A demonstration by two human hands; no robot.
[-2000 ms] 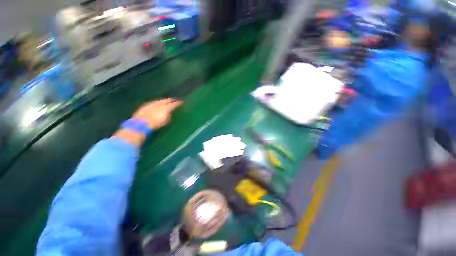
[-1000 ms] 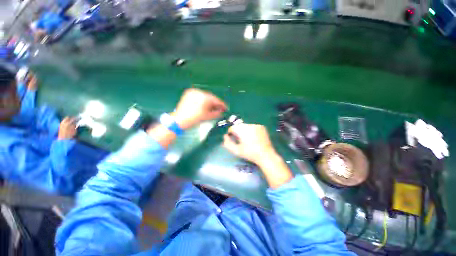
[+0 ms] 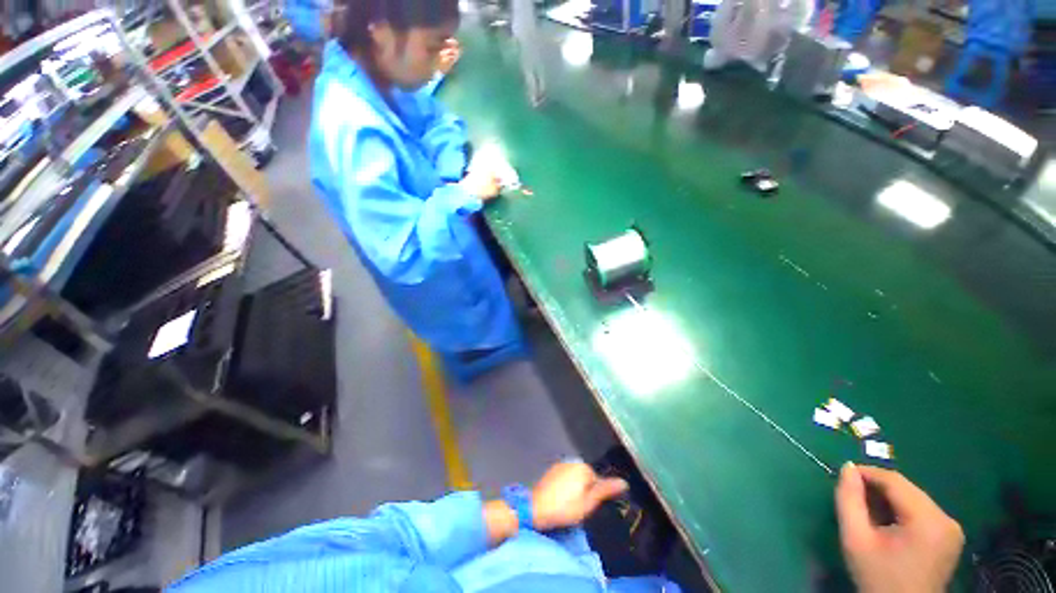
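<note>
My right hand (image 3: 897,535) is at the lower right over the bench, thumb and forefinger pinched on the near end of the thin solder wire (image 3: 759,415). The wire runs across the bench to a silver-white spool (image 3: 618,255) with green rims on a black stand. Several small white cells (image 3: 851,424) lie in a loose group just beyond my right fingertips. My left hand (image 3: 567,495), with a blue wristband, is low at the near side of the bench edge. Its fingers are loosely apart, and no object shows in it.
The green bench (image 3: 695,510) has its near edge running diagonally. A small dark item (image 3: 760,181) lies farther back. A person in a blue smock (image 3: 400,214) works at the bench, upper left. Black racks (image 3: 278,359) stand at left. Part of a fan grille (image 3: 1013,572) shows at lower right.
The view has swung left, bringing the spool into sight. My hands, close together above the bench before, are now far apart: left at the bench edge, right on the solder wire.
</note>
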